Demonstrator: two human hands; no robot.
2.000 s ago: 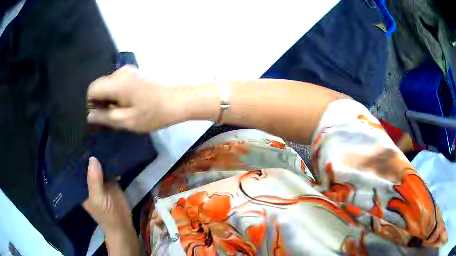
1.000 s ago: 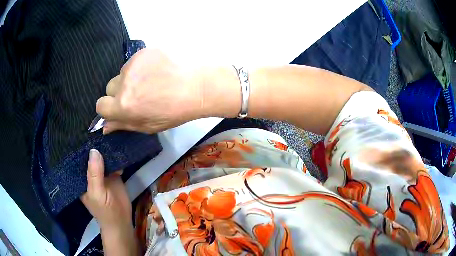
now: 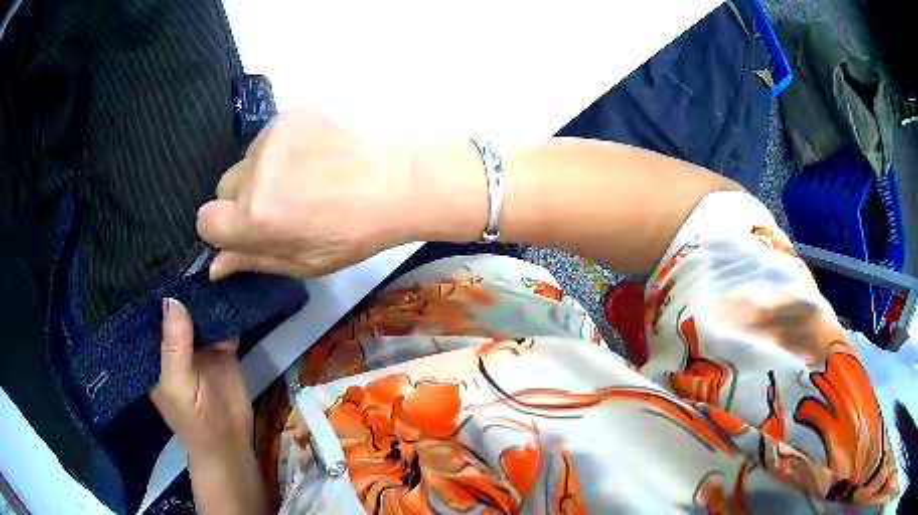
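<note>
Dark pinstriped trousers lie at the left, partly on the white tabletop, with a navy waistband across their lower part. A short pale buttonhole shows near the band's left end. My left hand holds the waistband from its near edge, thumb on top, fingers hidden underneath. My right hand is closed in a fist over the band, around thread snips; only their silvery blade tips show below the fingers. A navy tab sticks out beyond the right hand.
The white tabletop spans the top middle, its near edge crossing my lap. More dark garments lie beyond it at right. A blue crate and an olive garment are at far right. A red object is beside my right sleeve.
The trousers and both hands have shifted slightly left in view. The right hand, blurred and higher two seconds ago, is now over the waistband with the snips' tips showing.
</note>
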